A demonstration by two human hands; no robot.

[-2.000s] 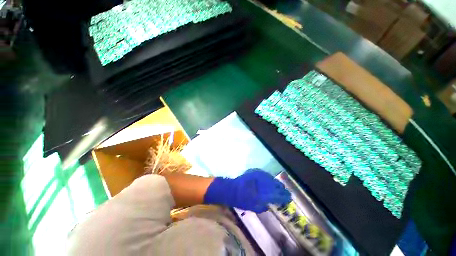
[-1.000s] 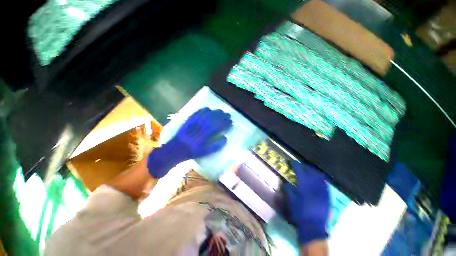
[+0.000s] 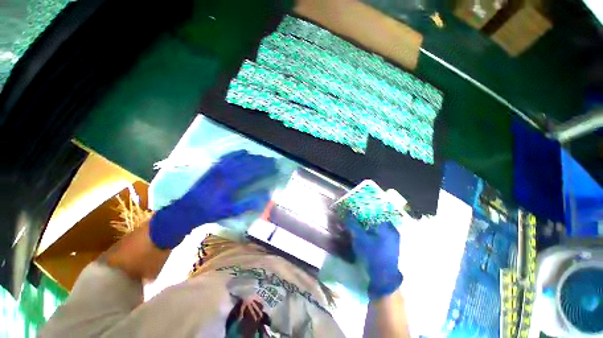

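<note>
My right hand (image 3: 380,254), in a blue glove, is shut on a green circuit board strip (image 3: 370,203), held with its speckled green side up just right of the metal block (image 3: 304,204). My left hand (image 3: 221,191), in a blue glove, is blurred over the left end of the block, above the pale blue mat (image 3: 192,142); I cannot tell whether its fingers hold anything. Rows of green boards (image 3: 337,89) lie on a black sheet (image 3: 403,175) beyond the block.
An open brown carton (image 3: 63,228) with pale sticks (image 3: 130,212) stands at left. A cardboard strip (image 3: 363,30) lies at the far edge. At right are a blue printed sheet (image 3: 473,284), yellow-blocked strips (image 3: 525,277) and a fan (image 3: 585,297). Black stacked sheets (image 3: 86,63) stand at upper left.
The view has turned right. The strip on the metal block showed yellow blocks before; now a green-side-up strip is in my right hand. My left hand has moved to the block's left end.
</note>
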